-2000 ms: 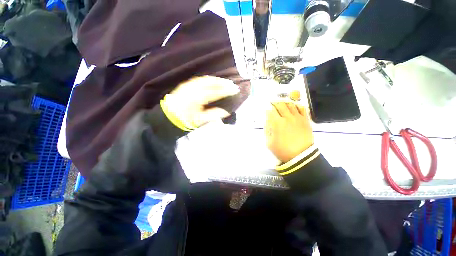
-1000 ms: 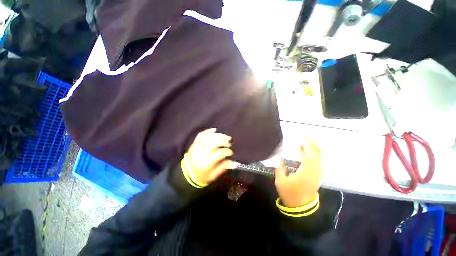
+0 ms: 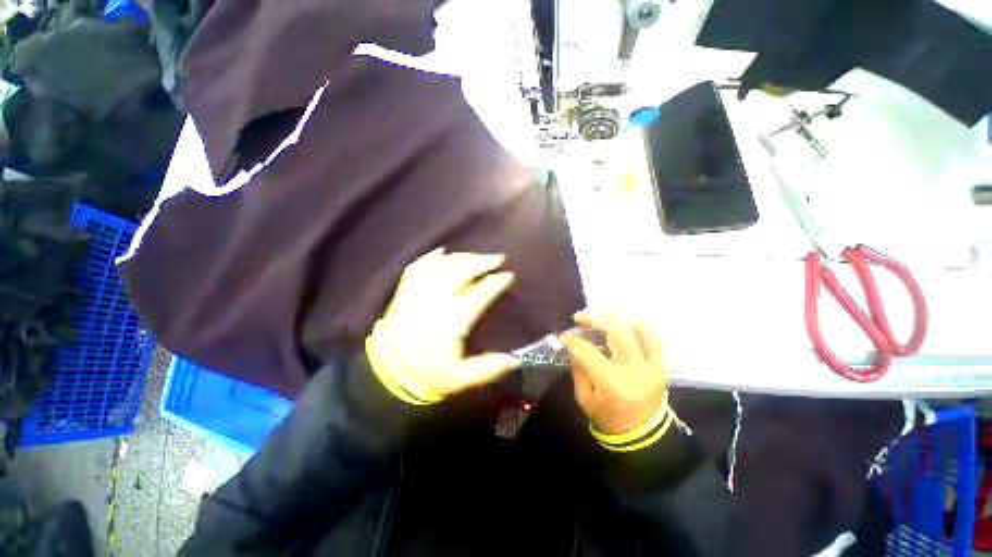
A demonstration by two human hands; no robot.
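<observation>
A large dark maroon garment panel (image 3: 435, 174) lies over the table left of and under the needle area, with white strips along its upper edges. The presser foot and needle area (image 3: 544, 136) is at the panel's right edge, blurred by glare. My left hand (image 3: 441, 321) rests on the panel's lower part near the table's front edge, thumb and fingers spread. My right hand (image 3: 620, 368) pinches the panel's lower right corner, where a small white bit shows at the fingertips. Both wrists have yellow cuff bands.
A black smartphone (image 3: 702, 161) lies right of the needle. Red-handled scissors (image 3: 867, 310) lie farther right, with a small metal attachment (image 3: 807, 133) above. Black fabric strips (image 3: 859, 44) are at upper right. Blue crates (image 3: 93, 326) stand on the floor left and right.
Since two seconds ago, both hands have moved from beside the needle to the table's front edge. The panel now reaches that edge. Lately my right hand has closed on its corner.
</observation>
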